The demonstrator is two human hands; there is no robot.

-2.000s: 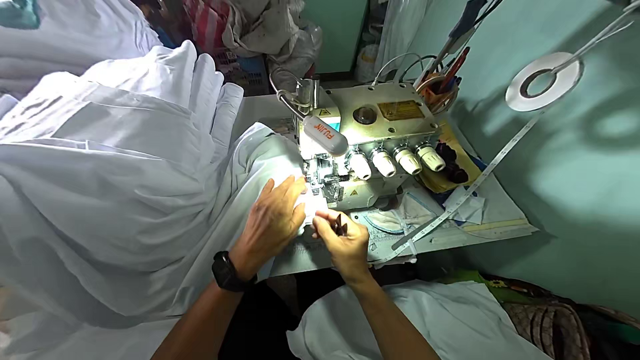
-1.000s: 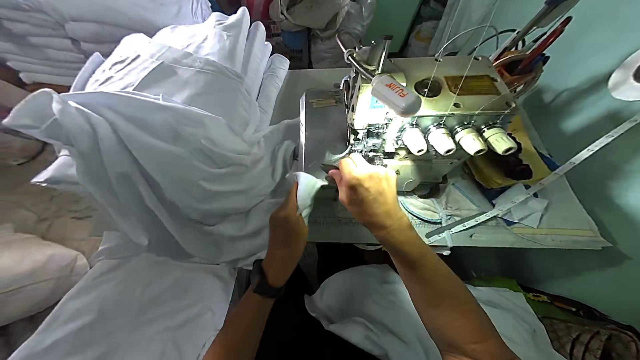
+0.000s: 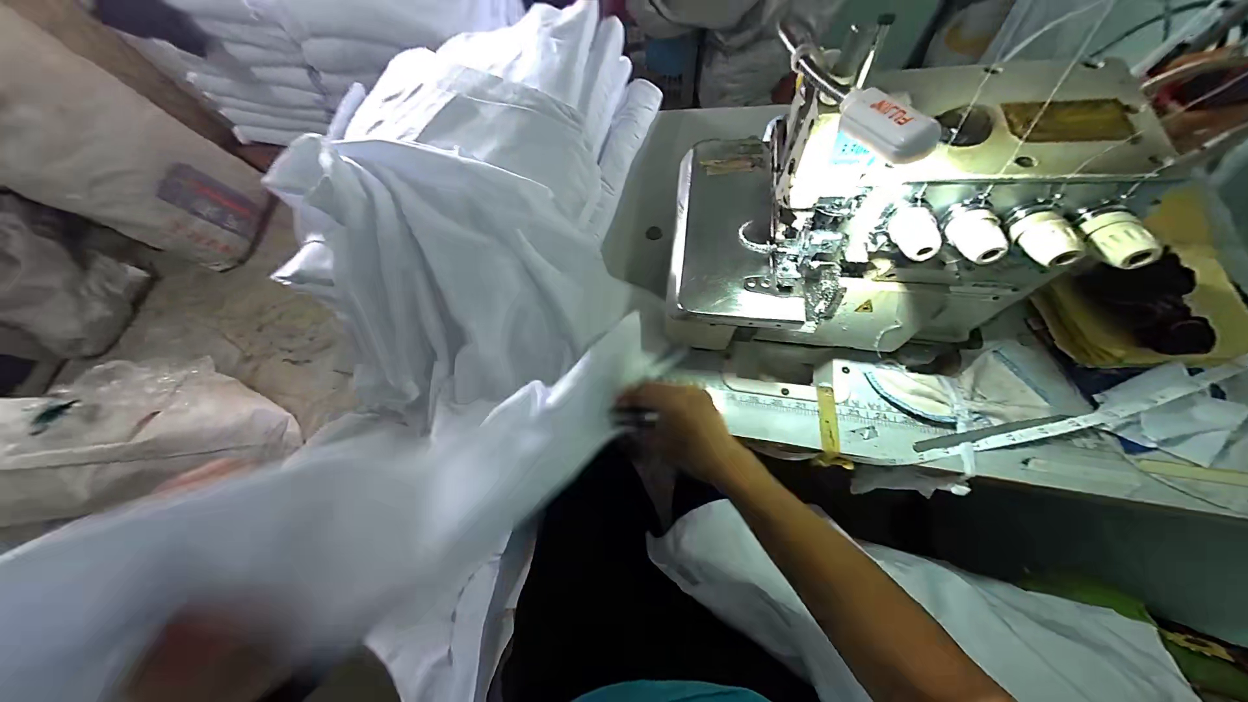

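A serger sewing machine (image 3: 975,195) with several white tension dials stands at the upper right, its lamp lit over the needle area. Just below and left of its metal cloth plate (image 3: 726,244), my right hand (image 3: 673,424) is closed around a small dark tool, whose kind is unclear, beside the end of a white cloth (image 3: 390,517). That cloth stretches, blurred, toward the lower left. My left hand (image 3: 210,648) is a blur at the bottom left, partly behind the cloth; its fingers cannot be made out. Bunched white fabric (image 3: 439,244) hangs over the table's left side.
Folded white fabric (image 3: 283,58) is stacked at the upper left, near sacks (image 3: 117,146) on the floor. A measuring tape (image 3: 1102,414) crosses the table's right part beside a yellow tray (image 3: 1209,302) of dark items. White cloth (image 3: 936,604) lies at the lower right.
My left hand has swung away from the machine to the lower left. My right hand has moved down from the needle area, and the cloth is off the metal plate. The view has shifted left.
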